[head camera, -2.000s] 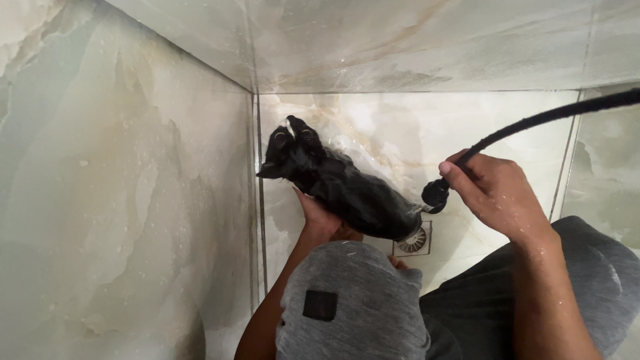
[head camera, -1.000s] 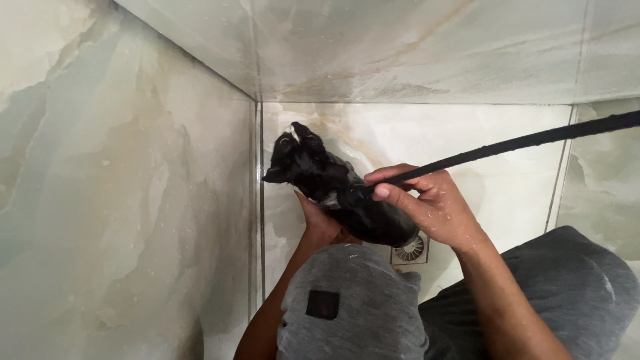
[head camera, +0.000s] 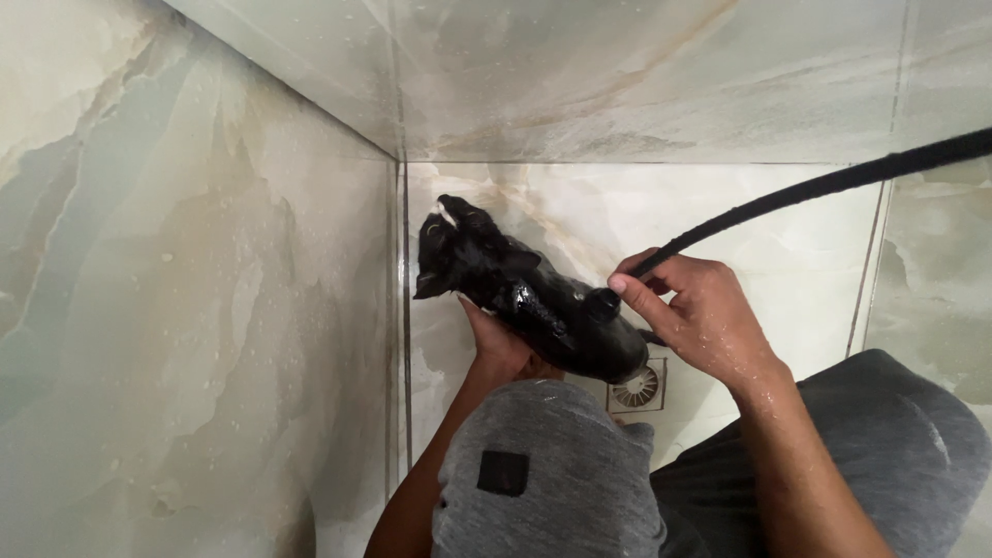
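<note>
A wet black cat with a white muzzle (head camera: 542, 302) stands in the corner of a tiled floor, its head tilted up toward the upper left. My left hand (head camera: 500, 341) is under its chest and side, against the body; most of the fingers are hidden by the cat. With thumb and fingers my right hand (head camera: 690, 310) grips a black hose (head camera: 775, 219) near its end. The dark round hose end (head camera: 602, 304) is over the cat's lower back. Wet fur glistens along the back, and water drops cover my right hand and wrist.
A square floor drain (head camera: 637, 389) lies beside the cat's rear. Marbled tile walls rise at the left (head camera: 194, 310) and ahead (head camera: 542, 85). My knees in grey cloth (head camera: 542, 465) fill the lower part of the view. The hose runs off at the right.
My right hand first moved left with the hose, from the cat's rear to its upper back, and is now a little back to the right. My left hand has stayed at the cat's chest.
</note>
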